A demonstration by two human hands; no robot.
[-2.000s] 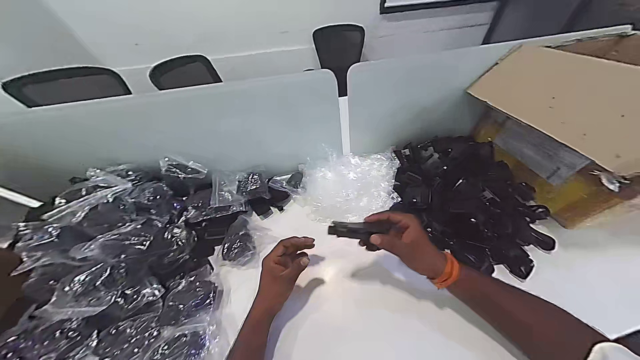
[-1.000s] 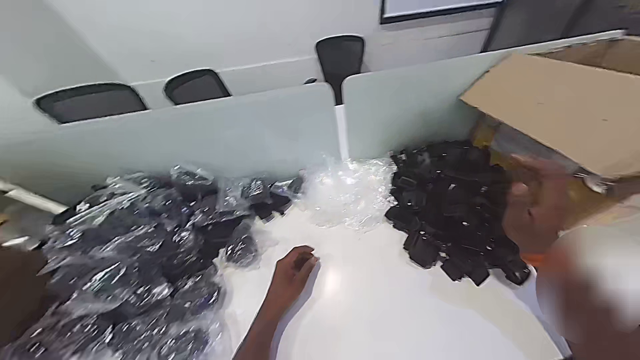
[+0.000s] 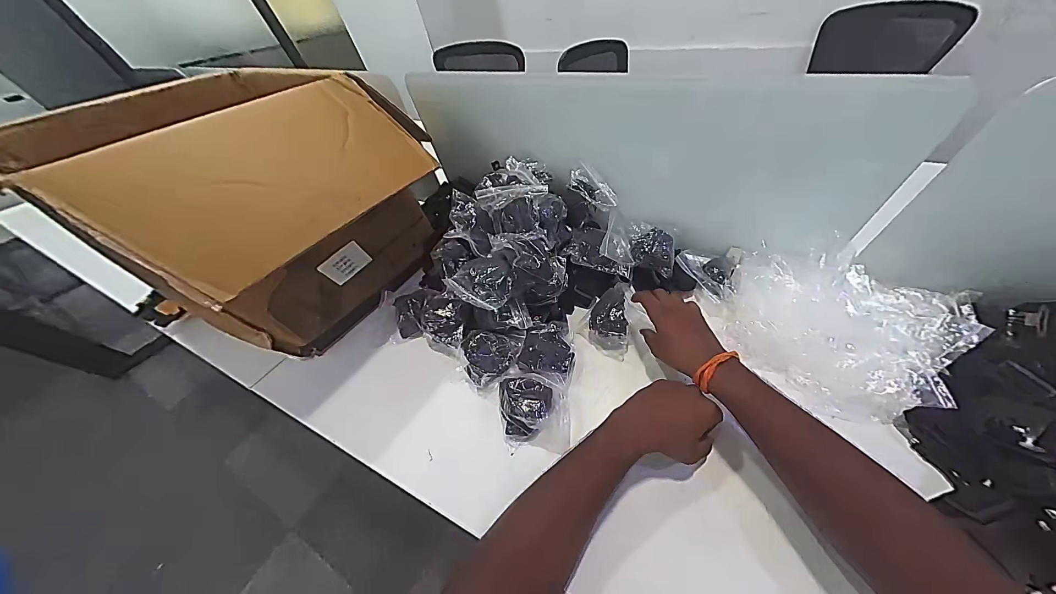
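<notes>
My right hand (image 3: 678, 332), with an orange cord at the wrist, reaches to the edge of a pile of black items in clear plastic bags (image 3: 520, 264). Its fingertips are by a loose black item (image 3: 652, 280); whether they grip it is unclear. Just below, my left hand (image 3: 668, 422) lies curled on the white table, near the right wrist; its inner side is hidden. One bagged black item (image 3: 609, 320) lies left of the right fingertips. Empty clear plastic bags (image 3: 833, 330) form a heap to the right.
An open cardboard box (image 3: 223, 190) with a label stands at the table's left end. Unbagged black items (image 3: 998, 429) are piled at the far right. A frosted partition (image 3: 701, 148) runs along the back, with chairs (image 3: 891, 37) behind it. The table edge (image 3: 355, 464) borders the floor.
The view has swung far to the left. My right hand, which held a black item two seconds ago, is now at the edge of the bagged pile, beside my left hand.
</notes>
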